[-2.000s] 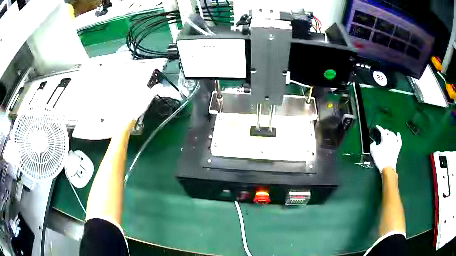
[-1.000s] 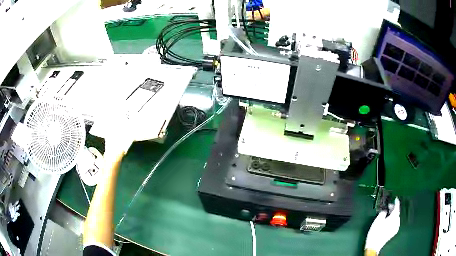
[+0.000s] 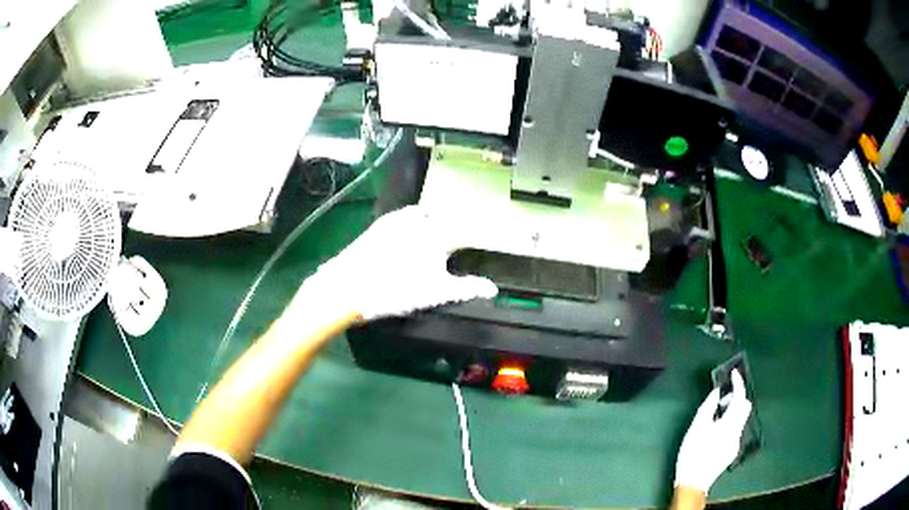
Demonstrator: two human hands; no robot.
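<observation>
The press fixture stands before me, its pale green-yellow pressing plate raised. A dark rectangular workpiece lies in the fixture nest below it. My left hand, in a white glove, reaches in at the nest's left end, fingers apart; the fingertips are partly hidden, so I cannot tell whether it grips anything. My right hand, in a white glove, holds a thin, dark phone-size frame part low over the green mat, right of the press.
A white platform at left bears a thin black-outlined part. A white fan stands before it. A small dark part lies on the mat. A red-edged tray is at the right. A clear hose curves left of the press.
My left hand has moved from the white platform to the nest. The plate, down two seconds ago, is up. My right hand has come nearer, with the frame part now showing.
</observation>
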